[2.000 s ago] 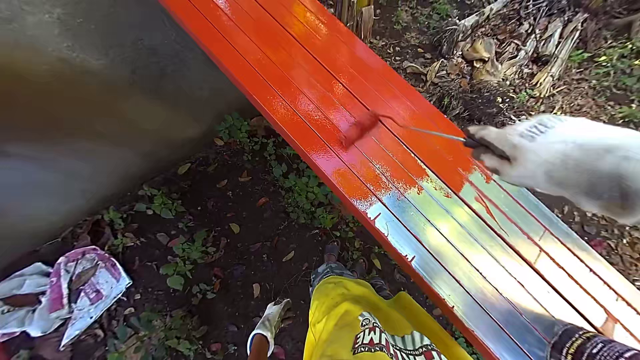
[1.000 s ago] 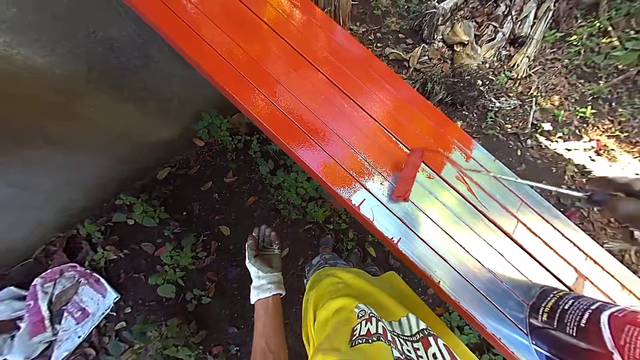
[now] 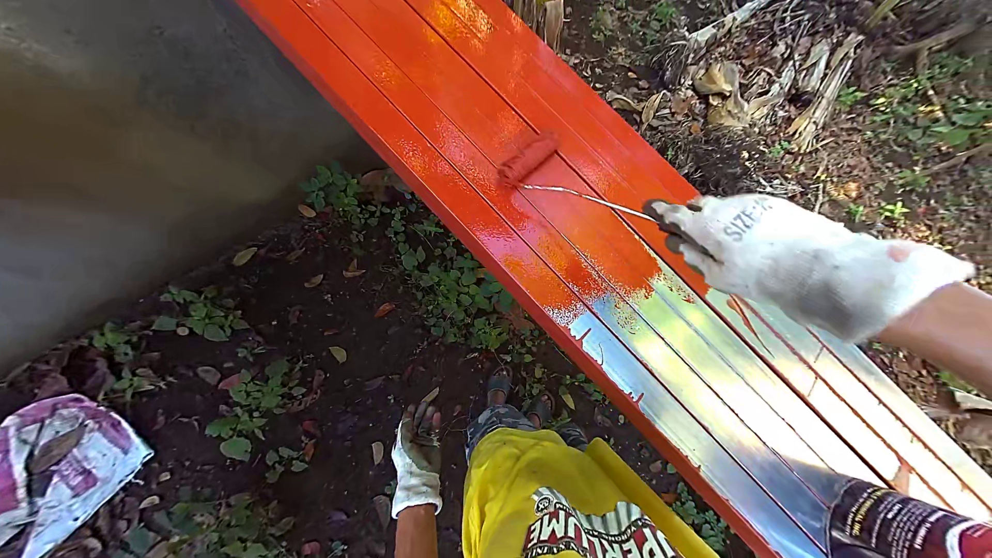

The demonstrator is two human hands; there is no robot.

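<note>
My right hand [image 3: 798,252], in a white glove marked with grey, grips the dark handle of a small paint roller. The roller's red sleeve [image 3: 528,159] rests on the wet orange-red part of a long grooved metal panel [image 3: 434,139]; its thin wire frame [image 3: 589,198] runs back to the hand. Bare shiny metal shows on the panel's lower right part, with red drips and red lines along the grooves. My left hand [image 3: 418,457], also gloved, hangs beside my yellow shirt over the soil, fingers apart and holding nothing.
A dark can with printed writing [image 3: 903,515] stands on the panel's bare end at the lower right. A smooth grey surface [image 3: 139,155] fills the upper left. A crumpled white and purple sack [image 3: 70,473] lies at the lower left. Low plants, dry leaves and husks cover the ground.
Since one second ago the roller has moved from the edge of the bare metal up and back onto the red part. The red coat reaches about as far as before.
</note>
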